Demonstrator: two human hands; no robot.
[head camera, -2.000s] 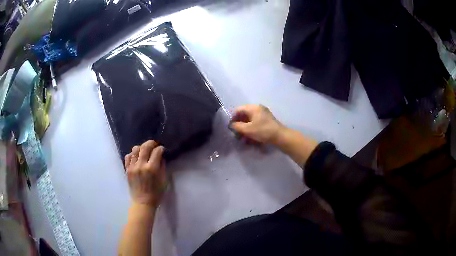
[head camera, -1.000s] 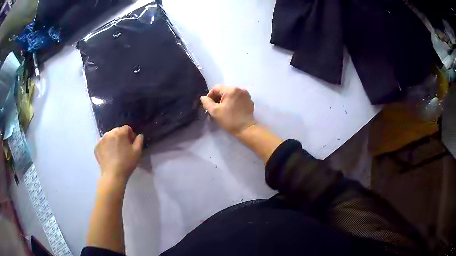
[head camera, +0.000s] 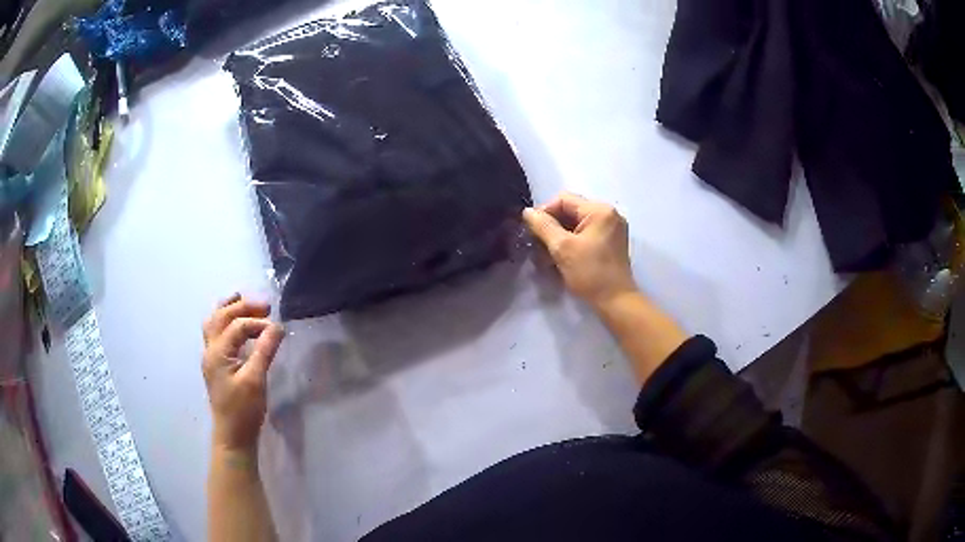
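Observation:
A folded dark garment in a clear garment bag (head camera: 381, 159) lies on the white table, its film shiny at the top and left edge. My right hand (head camera: 582, 241) pinches the clear bag at the garment's lower right corner. My left hand (head camera: 239, 355) is at the lower left corner, thumb and forefinger meeting on the thin edge of the clear bag. The loose film below the garment is hard to see against the table.
A pile of unfolded dark garments (head camera: 804, 116) hangs over the right side. A strip of stickers (head camera: 101, 386) runs along the left. A blue plastic bundle (head camera: 127, 30) is far left. A dark flat object (head camera: 90, 506) lies lower left. A yellow-orange sack (head camera: 873, 323) is at right.
The garment's lower edge now lies flatter and straighter in the bag. My left hand has moved off the garment to the bag's corner. My right hand stays at the right edge. The view has shifted.

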